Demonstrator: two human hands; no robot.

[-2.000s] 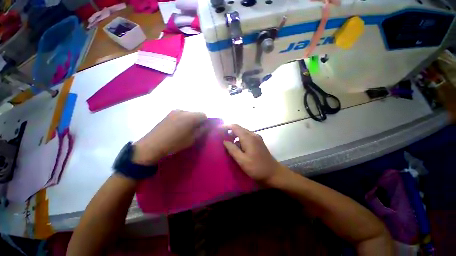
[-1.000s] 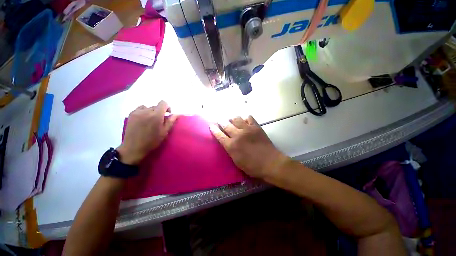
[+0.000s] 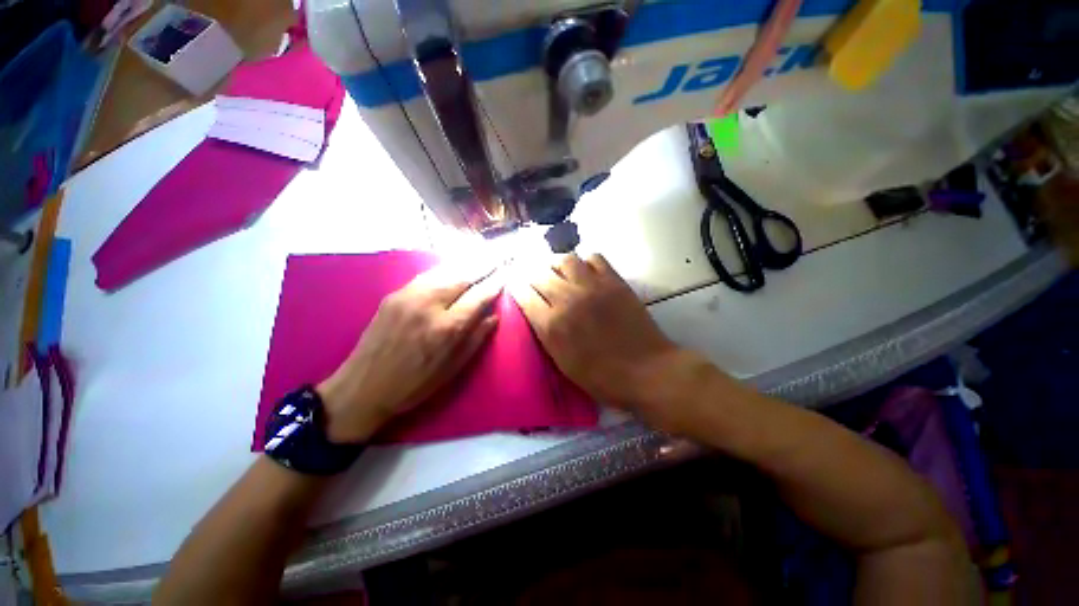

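Observation:
A magenta fabric panel [image 3: 331, 308] lies flat on the white table in front of the sewing machine [image 3: 757, 71]. Its far edge reaches the glare at the presser foot [image 3: 499, 223]; whether it is under the foot cannot be told. My left hand [image 3: 414, 343] lies on the panel, with a dark watch at the wrist. My right hand [image 3: 592, 326] presses on the panel's right part, fingertips close to the needle area. The fingertips of both hands are near each other and partly washed out by the lamp. A fold or raised edge runs between them.
Black-handled scissors [image 3: 743, 237] lie right of the needle. Magenta pieces with a white strip [image 3: 270, 128] lie upper left. A small white box [image 3: 187, 50] is behind them. Pale pieces [image 3: 21, 438] lie far left. A small black and purple item [image 3: 947, 199] lies far right.
The panel has moved forward to the needle area and now lies flatter and squarer. Both hands moved forward with it, and my left hand came closer to my right. The camera view has shifted.

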